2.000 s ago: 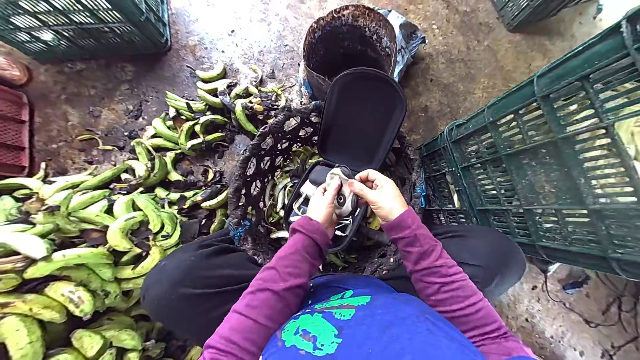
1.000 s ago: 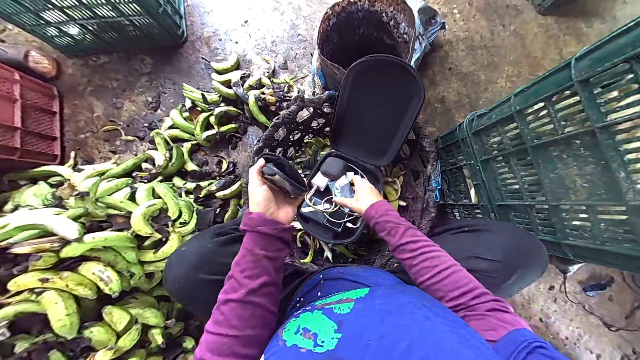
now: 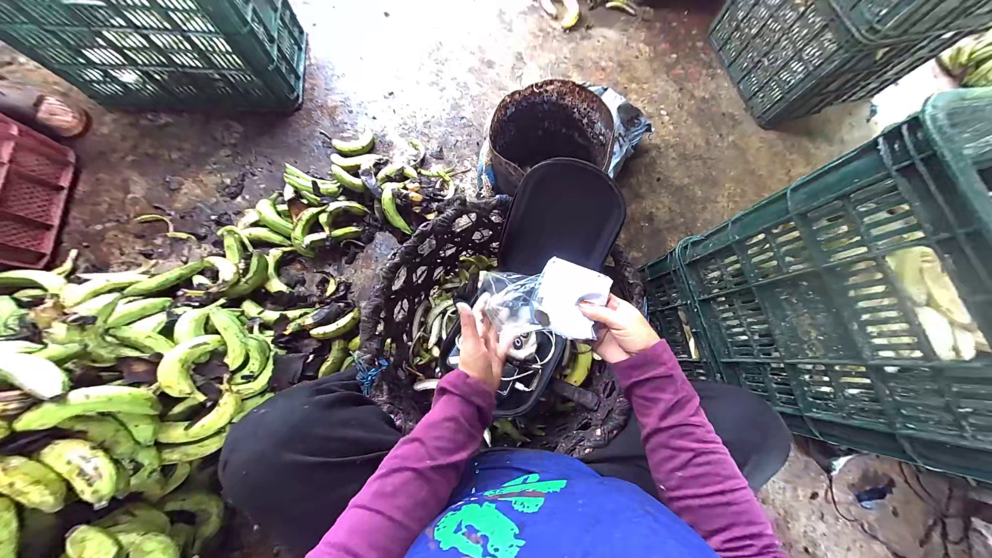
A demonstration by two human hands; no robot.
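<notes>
My right hand (image 3: 620, 327) pinches a small white item (image 3: 572, 296), which looks like folded paper or a card. Beside it, my left hand (image 3: 482, 350) is raised with its fingers spread against a clear plastic bag (image 3: 511, 298); whether it grips the bag is hard to tell. Below both hands lies an open black zip case (image 3: 562, 213), its lid tilted back, with white cables (image 3: 552, 353) and a white device with a round lens (image 3: 524, 343) inside. The case rests on a dark woven basket (image 3: 399, 271) that holds green peels or bananas.
Green bananas or plantains (image 3: 209, 349) are heaped on the floor at left. A rusty metal bucket (image 3: 535, 128) stands beyond the case. Green plastic crates (image 3: 821, 287) are at right, another green crate (image 3: 194, 54) at upper left, near a red crate (image 3: 31, 194) and a person's foot (image 3: 62, 116).
A second ago my left hand held a small dark pouch and my right hand was in the case among the cables. Now the pouch is out of my left hand and my right hand holds the white item.
</notes>
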